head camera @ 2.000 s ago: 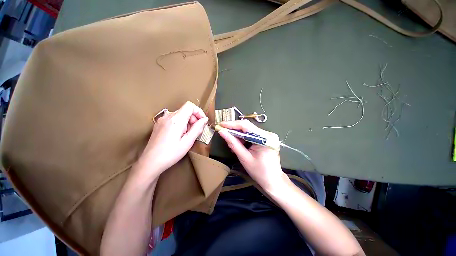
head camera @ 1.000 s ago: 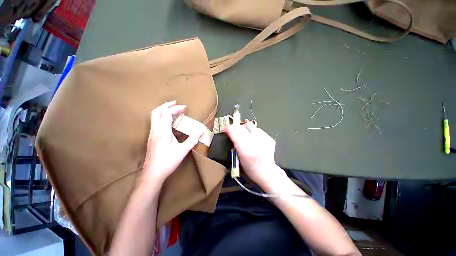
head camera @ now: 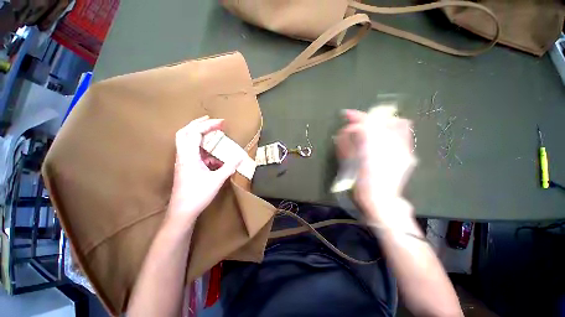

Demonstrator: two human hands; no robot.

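The large tan bag [head camera: 142, 142] lies on the green table and over the lap at the left, its opening facing right. My left hand [head camera: 201, 167] pinches a cream webbing tab [head camera: 229, 152] at the bag's opening. A second cream tab [head camera: 269, 153] with a metal clasp [head camera: 302, 150] lies on the table just right of the bag edge. My right hand [head camera: 378, 155] is motion-blurred over the table; a pale, blurred tool [head camera: 344, 177] shows at its lower left and seems held in it. A loose thread lies on the bag panel.
Cut threads [head camera: 452, 139] lie on the green table [head camera: 483, 192] beyond my right hand. A yellow-handled tool [head camera: 544, 167] lies at the right. Other tan bags [head camera: 291, 15] and straps are at the far side. A red crate [head camera: 87, 28] stands at the upper left.
My right hand has moved right, away from the tabs, toward the cut threads. My left hand has turned the cream tab up and back over the bag. The view has shifted, bringing the yellow-handled tool into sight.
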